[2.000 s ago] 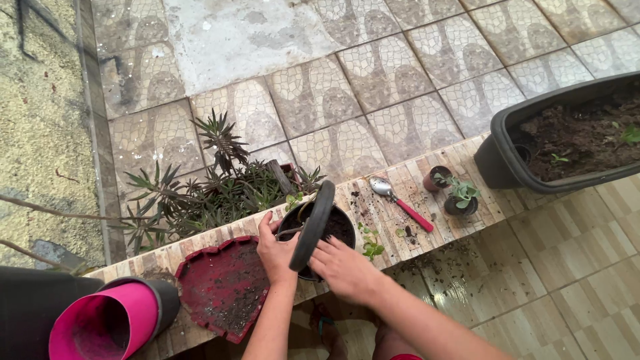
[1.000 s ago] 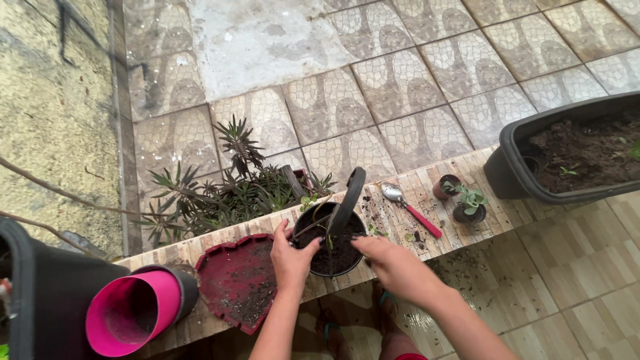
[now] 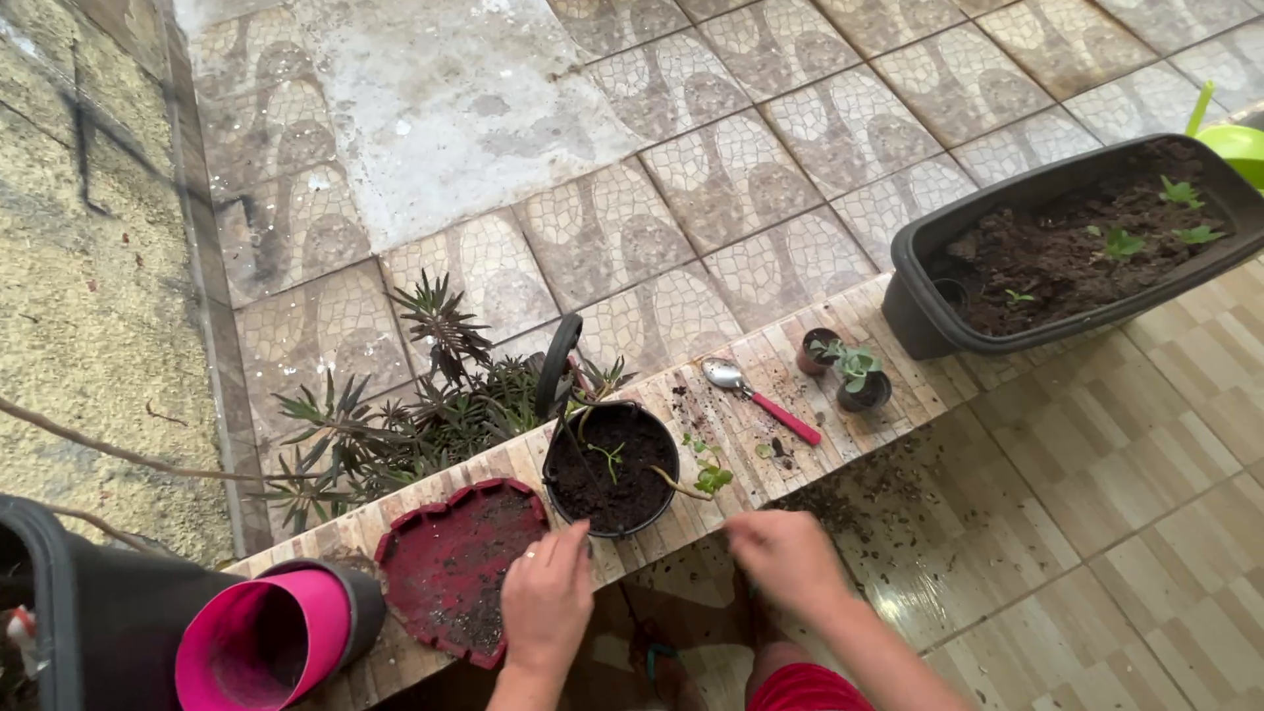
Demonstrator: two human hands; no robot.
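A black pot [image 3: 610, 469] of dark soil stands on the tiled ledge, with a small green seedling [image 3: 609, 460] near its middle and a leafy stem [image 3: 709, 480] reaching over its right rim. The pot's black hanger [image 3: 559, 365] leans up at the upper left. My left hand [image 3: 549, 583] is just below the pot's lower rim, fingers bent; whether it grips anything is unclear. My right hand [image 3: 785, 558] is blurred, low and right of the pot, its fingers curled. A metal spoon with a red handle [image 3: 785, 417] lies to the right.
A soil-dusted red tray [image 3: 454, 563] sits left of the pot, beside a pink pot [image 3: 262, 637]. Two small pots, one brown [image 3: 816, 354] and one with a succulent [image 3: 864, 385], stand near a long black planter [image 3: 1047, 336]. Spiky plants [image 3: 434, 425] grow behind the ledge.
Both hands have drawn back from the black pot's inside toward me. The hanger, earlier upright over the pot, leans away to the upper left.
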